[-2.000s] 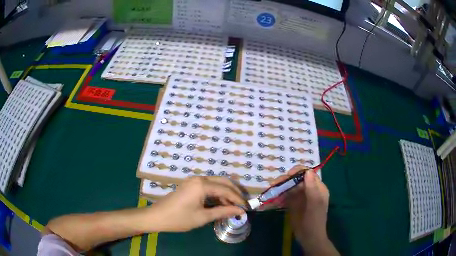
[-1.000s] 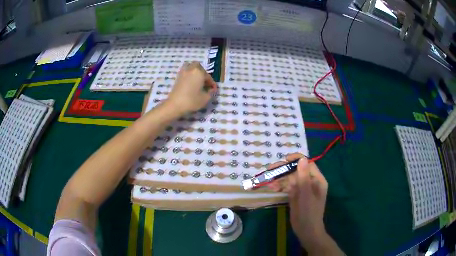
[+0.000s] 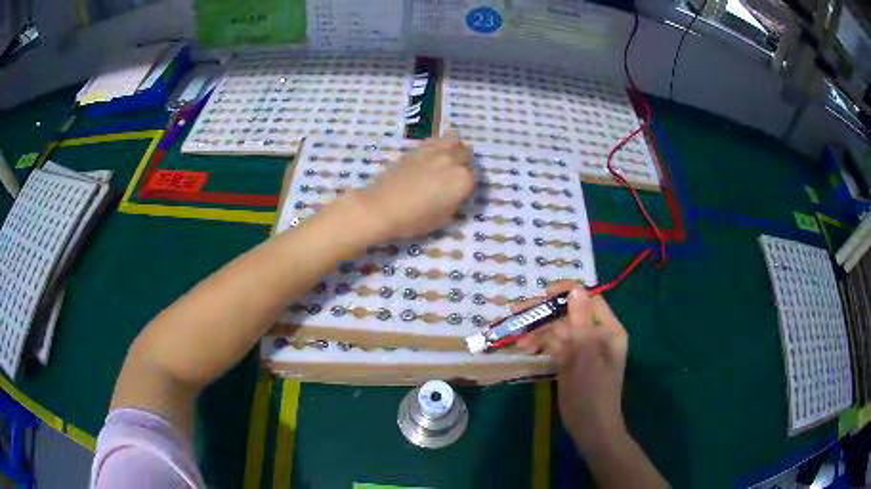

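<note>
My right hand (image 3: 583,334) holds the test probe (image 3: 520,323), its white tip pointing left above the front edge of the stacked component tray (image 3: 382,338). A red wire (image 3: 626,279) runs from its rear. My left hand (image 3: 430,186) is over the back middle of this tray; its fingertips are turned away, so I cannot tell whether they hold a component. Silver discs sit in rows in the tray, joined by tan cutouts. The silver test fixture (image 3: 433,414) stands upright on the green mat in front of the tray, its whitish centre with a dark hole uncovered.
Two trays lie behind, at left (image 3: 306,105) and right (image 3: 544,119). Other trays are at the far left (image 3: 43,239) and far right (image 3: 807,334). A red label (image 3: 177,181) lies at the left by yellow and red tape. Papers rest on a blue holder (image 3: 138,91) at the upper left.
My left hand has moved from the fixture to the tray's back left, then right to its back middle. My right hand has drawn the probe away from the fixture, which is now uncovered.
</note>
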